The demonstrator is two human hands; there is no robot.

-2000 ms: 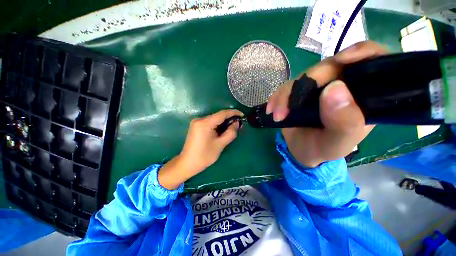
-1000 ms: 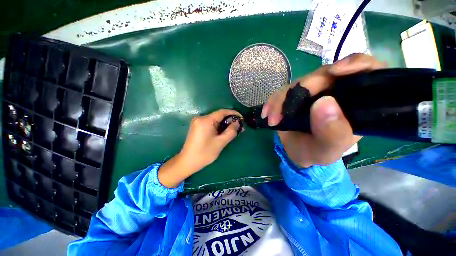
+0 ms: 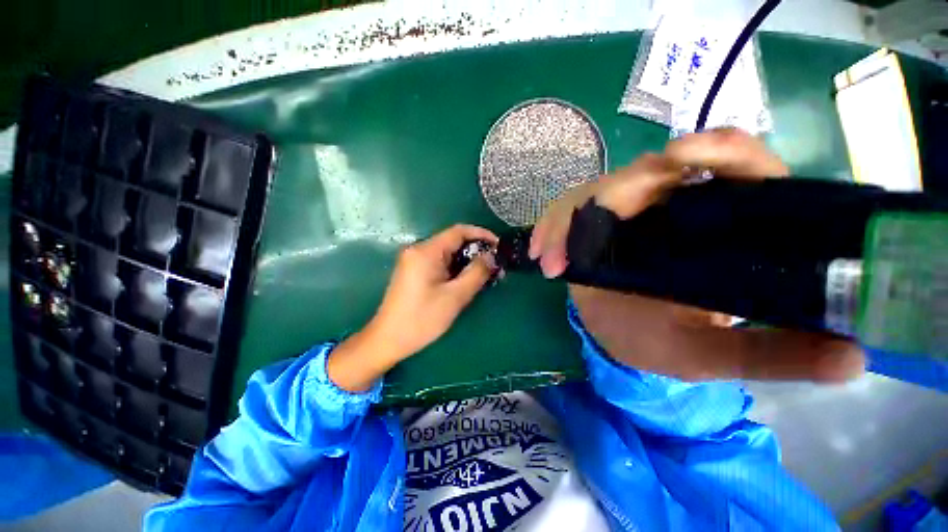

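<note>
My left hand (image 3: 421,296) is at the middle of the bench, its thumb and fingers closed on a small dark assembly (image 3: 478,256) with shiny silver bits. My right hand (image 3: 665,260) holds a thick black electric screwdriver (image 3: 738,244) that lies nearly level and points left. The narrow black nose of the screwdriver is at the right side of the small assembly; whether the bit touches a screw is hidden. The round screw dish (image 3: 543,161) lies just beyond, filled with tiny silver screws, its near right edge close to my right fingers.
A black compartment tray (image 3: 130,270) lies at the left, with several shiny units in its left pockets. Clear bags with handwritten labels (image 3: 691,73) and a dark cord (image 3: 736,52) are at the back right. A pale card (image 3: 881,120) lies farther right. A worn white rail (image 3: 343,36) borders the far side.
The screwdriver's rear end has swung toward my body and the driver has tilted. My right thumb has moved off its earlier place and extends to the right. The small assembly has turned slightly in my left fingers.
</note>
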